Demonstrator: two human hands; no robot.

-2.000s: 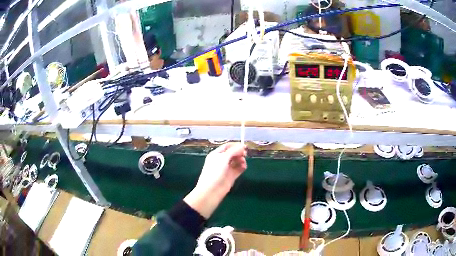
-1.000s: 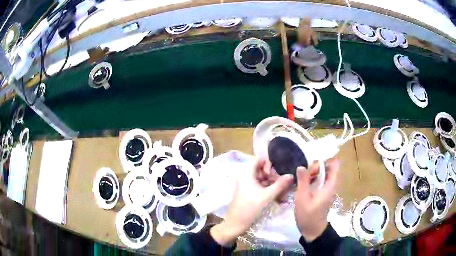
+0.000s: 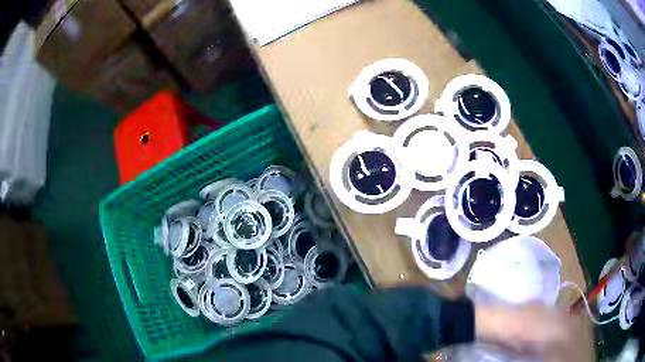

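Observation:
White ring-shaped housings with glossy black centres, such as this one (image 3: 370,173), lie grouped and partly overlapping on the brown bench top (image 3: 322,106). One ring (image 3: 428,152) in the group has a white centre. A plain round white cover (image 3: 515,270) is at the near end of the group. My left hand (image 3: 527,329) is blurred at the lower right, close against the cover's lower edge. Its fingers are not clear, so I cannot tell whether it holds anything. My right hand is not in view.
A green crate (image 3: 127,269) full of ring parts stands left of the bench. Beyond it are a red stool-like object (image 3: 150,134) and cardboard boxes (image 3: 92,42). A white sheet (image 3: 290,14) lies at the bench's far end. The green conveyor (image 3: 509,42) runs along the right.
The view has swung left and down, bringing in the crate. My hands no longer hold the black-centred housing together in front of me. My right hand has left the picture.

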